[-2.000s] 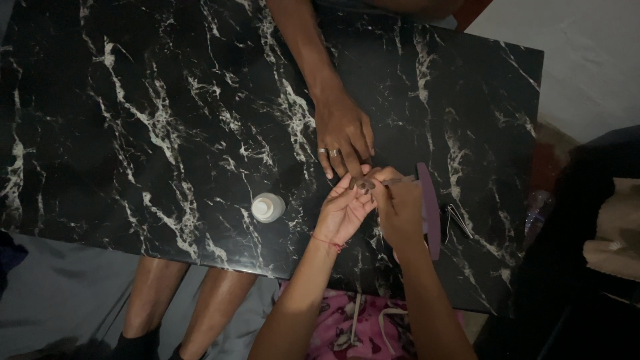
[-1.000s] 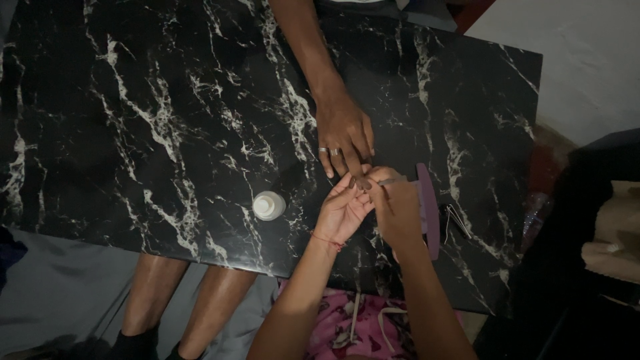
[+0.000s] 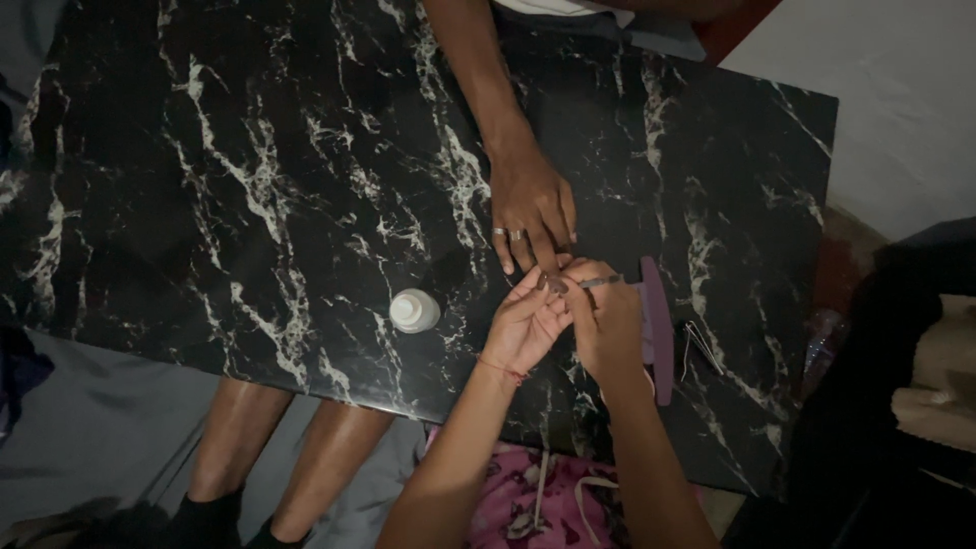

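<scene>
Another person's hand [image 3: 534, 202], with silver rings, reaches down from the top over the black marble-patterned table [image 3: 305, 191]. My left hand [image 3: 530, 324], a red string bracelet at its wrist, supports that hand's fingertips from below. In my right hand [image 3: 606, 313] is a thin, dark-grey handheld tool [image 3: 601, 281], held near the person's fingernail; its exact kind is unclear. Right beside my right hand lies a purple object with a long flat side [image 3: 657, 332], partly hidden. A white bottle [image 3: 415, 311] stands to the left of my hands.
Thin metal implements [image 3: 703, 349], perhaps tweezers, lie right of the purple object. A person's lower legs [image 3: 240, 435] show beyond the table's lower left edge. Dark material with a beige piece [image 3: 938, 374] is at the far right, beside the table.
</scene>
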